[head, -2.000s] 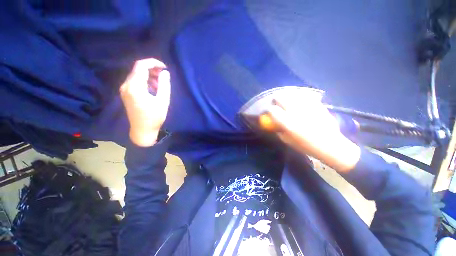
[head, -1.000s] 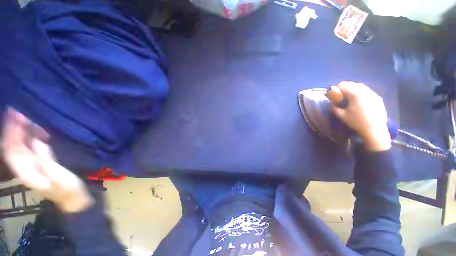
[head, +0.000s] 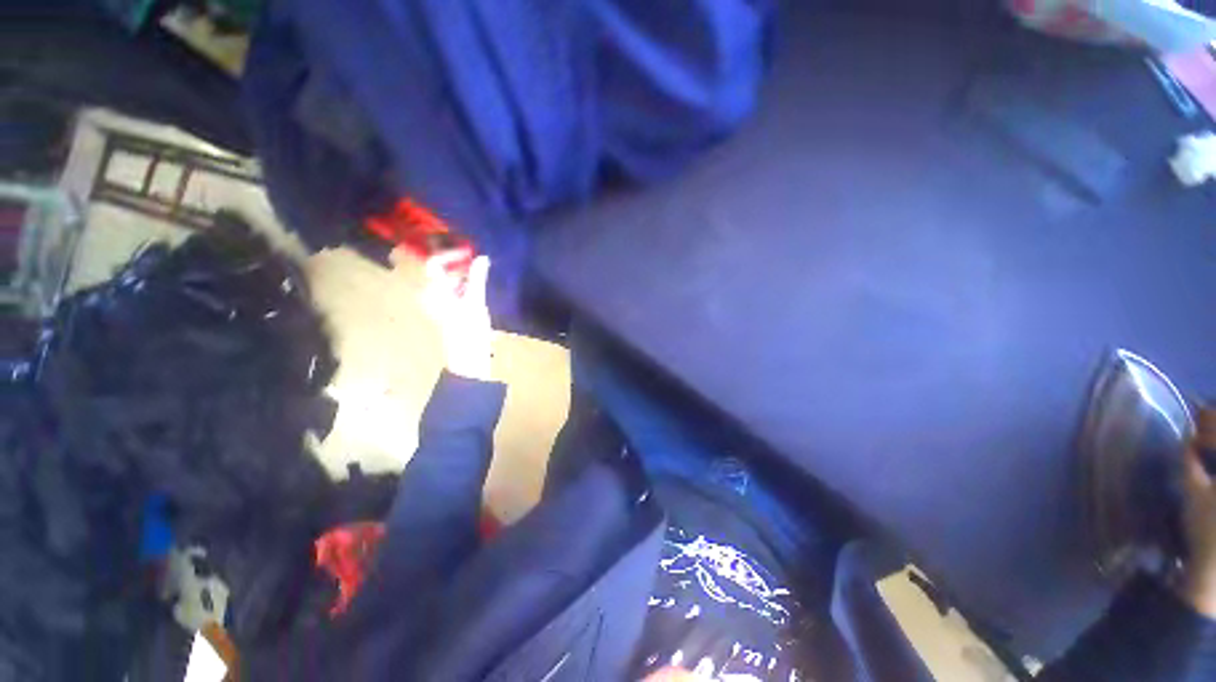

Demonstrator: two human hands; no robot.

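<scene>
The steam iron (head: 1134, 453) stands on the dark navy table cover (head: 854, 293) at the right, its silver soleplate showing. My right hand (head: 1200, 513) is at its handle, cut off by the right edge. My left hand (head: 460, 313) is overexposed and blurred, at the table's left corner beside a red item (head: 416, 229); whether it grips anything cannot be told. The crumpled navy garment pile (head: 534, 93) lies at the table's left end, just above my left hand.
A large black garment heap (head: 174, 400) lies on the floor at left, with a red cloth (head: 350, 562) by it. A dark flat piece (head: 1060, 147) lies on the table's far side. A whitish plastic bag with red print (head: 1067, 16) is at the top right.
The view has turned to the left. The bright blue piece under the iron at first is gone from there. My left hand has moved to the red item; my right hand stays with the iron.
</scene>
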